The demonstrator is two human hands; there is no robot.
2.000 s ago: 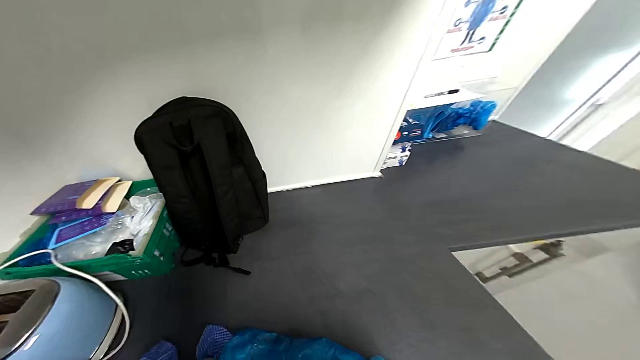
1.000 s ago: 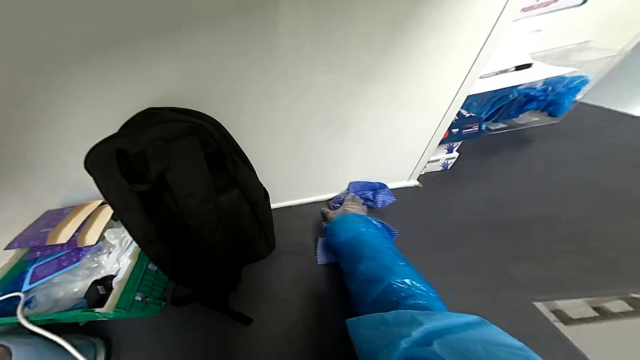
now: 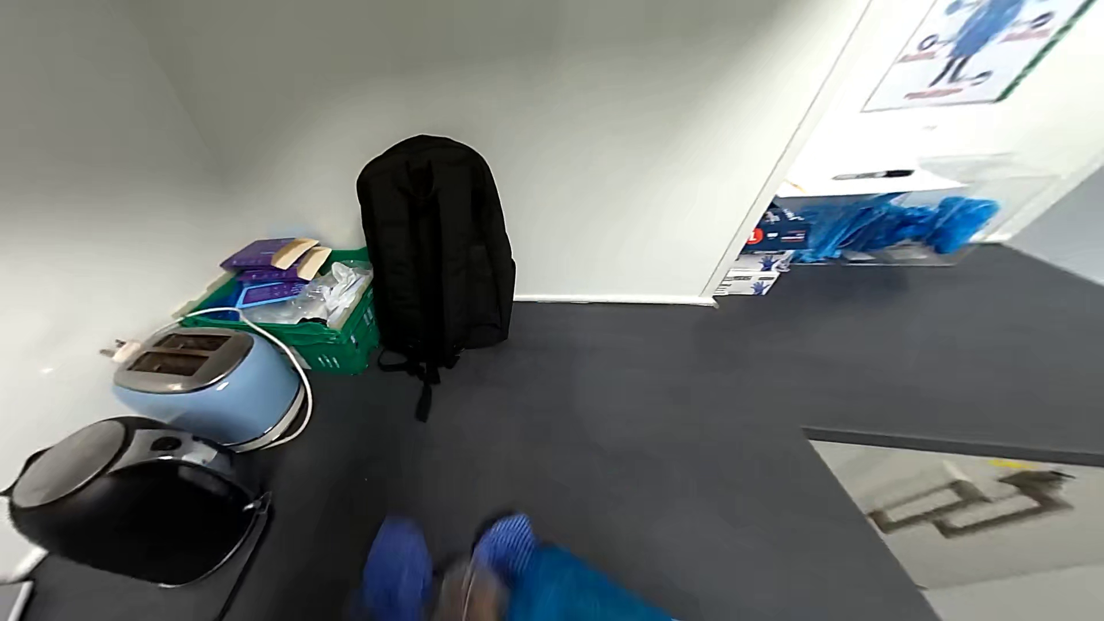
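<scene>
My right hand (image 3: 470,593), blurred and cut off by the bottom edge, is on a blue checked cloth (image 3: 507,545) over the dark worktop (image 3: 621,431). The cloth bulges out on both sides of the fingers, and another fold of it (image 3: 397,565) shows to their left. A shiny blue plastic sleeve (image 3: 573,591) covers the arm. My left hand is out of view.
A black backpack (image 3: 435,259) leans on the wall beside a green crate (image 3: 341,345) of packets. At left stand a light blue toaster (image 3: 216,388) and a black kettle (image 3: 129,509). Glove boxes (image 3: 750,282) and blue plastic items (image 3: 897,226) sit at the back right.
My right hand and the cloth have come from the foot of the wall, right of the backpack, back to the near part of the worktop. The view has shifted, now showing the kettle.
</scene>
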